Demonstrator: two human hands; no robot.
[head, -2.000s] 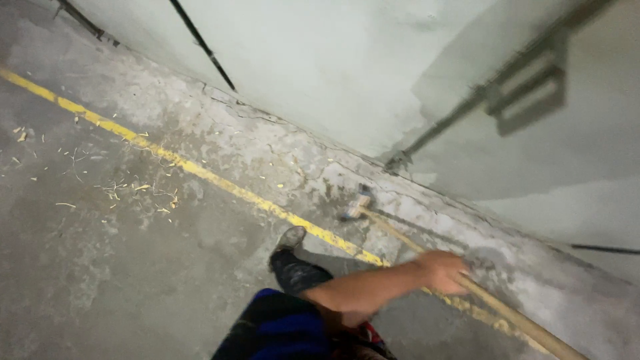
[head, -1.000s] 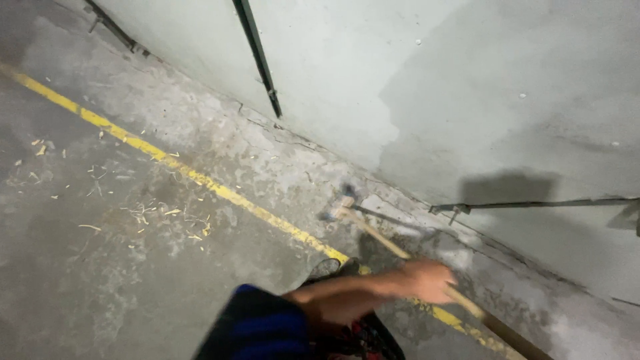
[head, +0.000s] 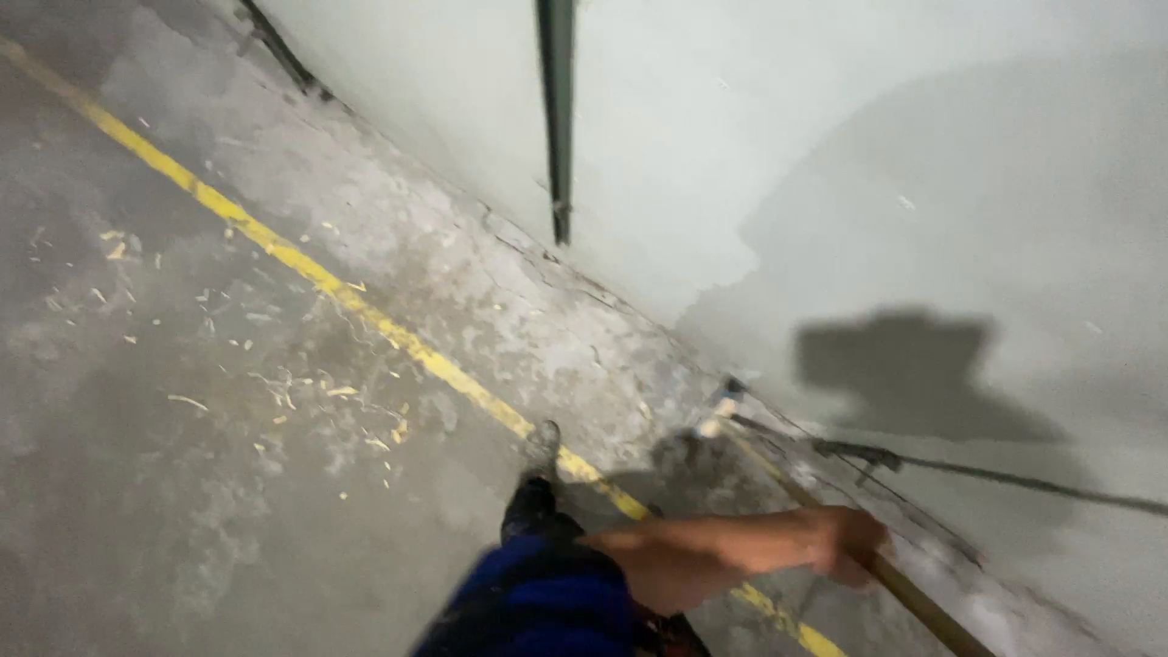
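Observation:
My left hand, on a bare forearm that reaches right from a blue and black sleeve, is closed around the long wooden handle of what looks like a broom. The handle slants up and left to a small head, pale in the middle with a dark end, on the floor close to the foot of the wall. Blur hides the head's exact shape. The handle's other end runs out of view at the lower right. My right hand is not in view.
A pale wall meets the concrete floor along a cracked edge. A dark bar and a dark cable or rod run on the wall. Light shavings lie left of the yellow line. My shoe is on that line.
The tool's head has moved nearer to the foot of the wall, with my left hand still on the handle. The view has shifted along the wall.

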